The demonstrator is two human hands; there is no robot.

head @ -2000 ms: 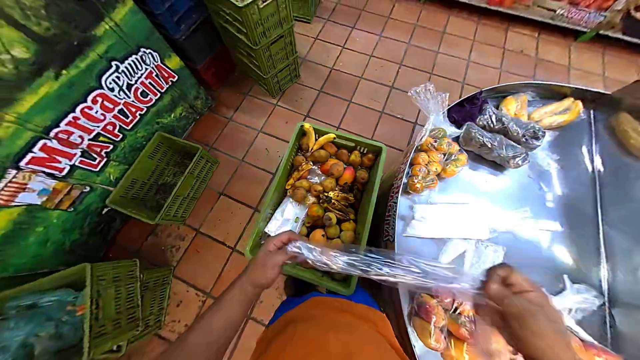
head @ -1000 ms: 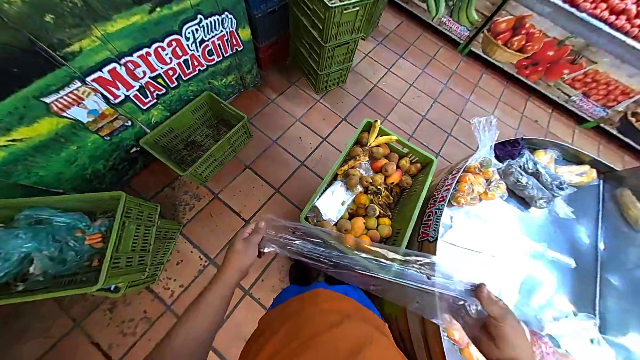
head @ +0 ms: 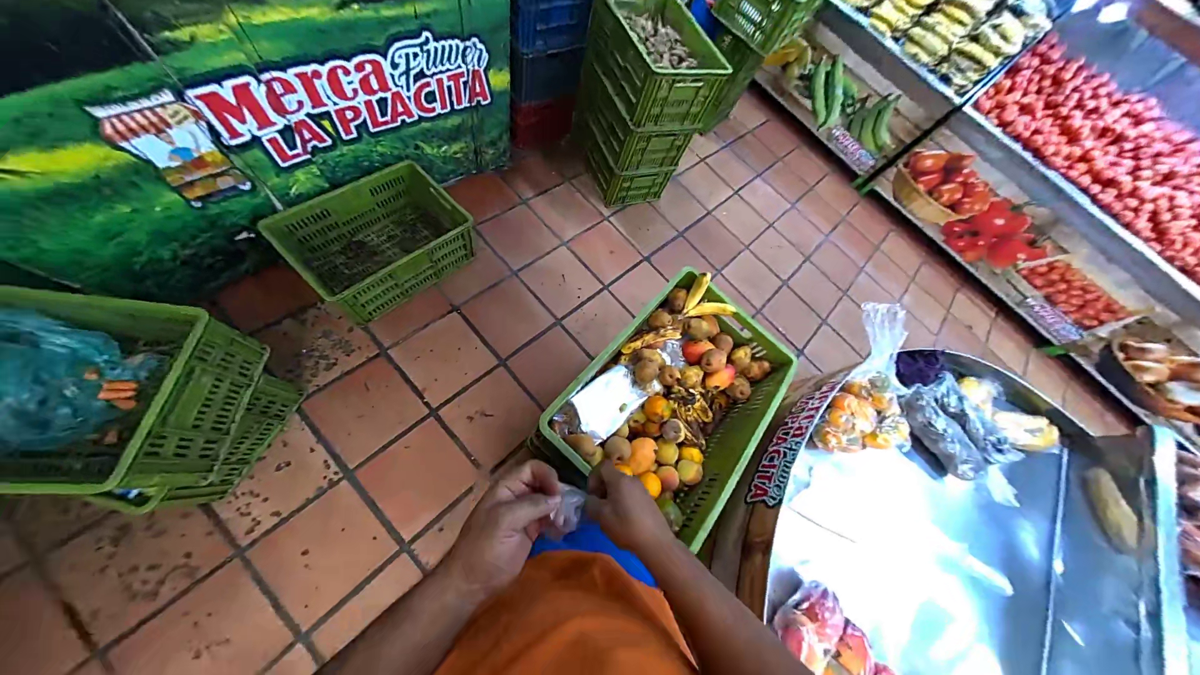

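My left hand [head: 514, 525] pinches a bunched clear plastic bag [head: 566, 509] in front of the orange shirt. On the bag's other side, my right hand [head: 623, 506] has its fingers closed at the plastic, close to my left hand. Just beyond both hands stands a green plastic crate [head: 743, 457] of mixed fruit, with oranges [head: 642, 456], brown round fruit, banana peels and a white sheet [head: 607, 401] in it. To the right, on the metal counter [head: 867, 525], lie a knotted bag of orange fruit [head: 858, 412] and bagged red-yellow fruit [head: 817, 626].
A green crate [head: 370, 239] stands by the printed wall. Stacked crates [head: 647, 103] rise behind it, and others at left hold teal plastic [head: 56, 380]. Dark bags [head: 942, 427] and a long pale item [head: 1111, 511] lie on the counter. Tomato shelves [head: 1097, 141] run along the upper right.
My hands have come together in front of the shirt. The clear plastic, stretched between them before, is now bunched small. The view has swung toward the shelves.
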